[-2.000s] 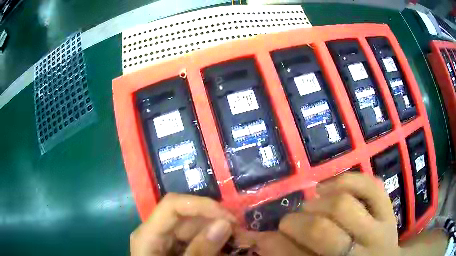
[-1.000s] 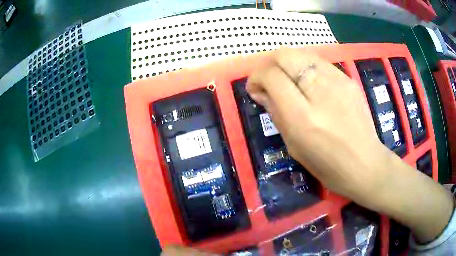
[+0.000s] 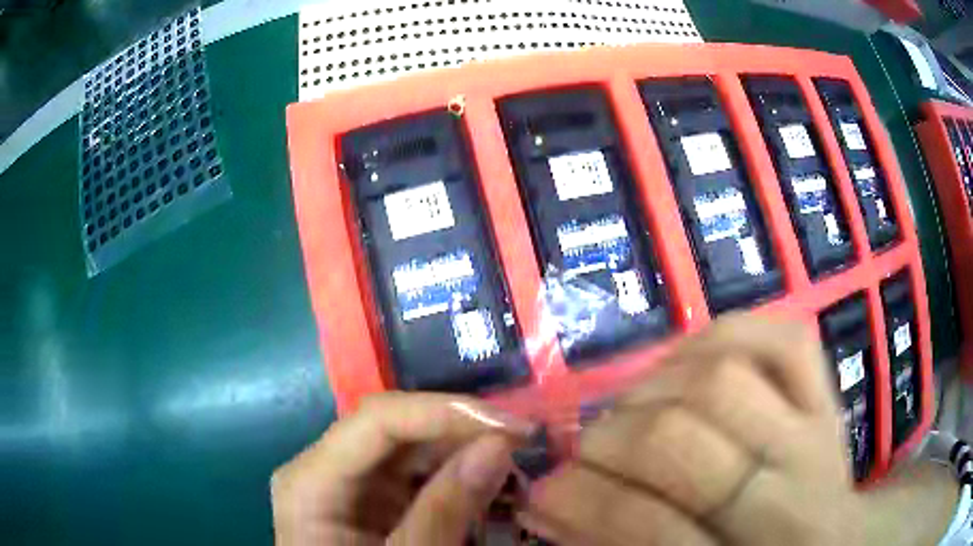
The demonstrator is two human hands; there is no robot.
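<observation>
My left hand [image 3: 395, 469] is at the bottom centre, thumb and forefinger pinching the edge of a glossy clear film [image 3: 571, 309]. My right hand [image 3: 699, 437] is beside it, fingers curled at the same film, fingertips close to my left ones. A small dark patch shows between the fingertips; blur hides what it is. The film's crumpled, shiny part overlies the lower end of the second phone [image 3: 585, 219] in the far row. The red foam tray [image 3: 315, 235] holds phones back side up, with white labels and blue-silver slots. My hands hide part of the near row.
A transparent gasket sheet with rows of dark squares [image 3: 149, 139] lies left of the tray on the green bench [image 3: 160, 395]. A cream sheet of black dots [image 3: 491, 37] lies along the tray's far edge. More red foam [image 3: 953, 160] is at the right edge.
My right hand has moved from the upper end of the second far-row phone down to the film. My left hand has come up into view beside it. The tray appears higher in the picture.
</observation>
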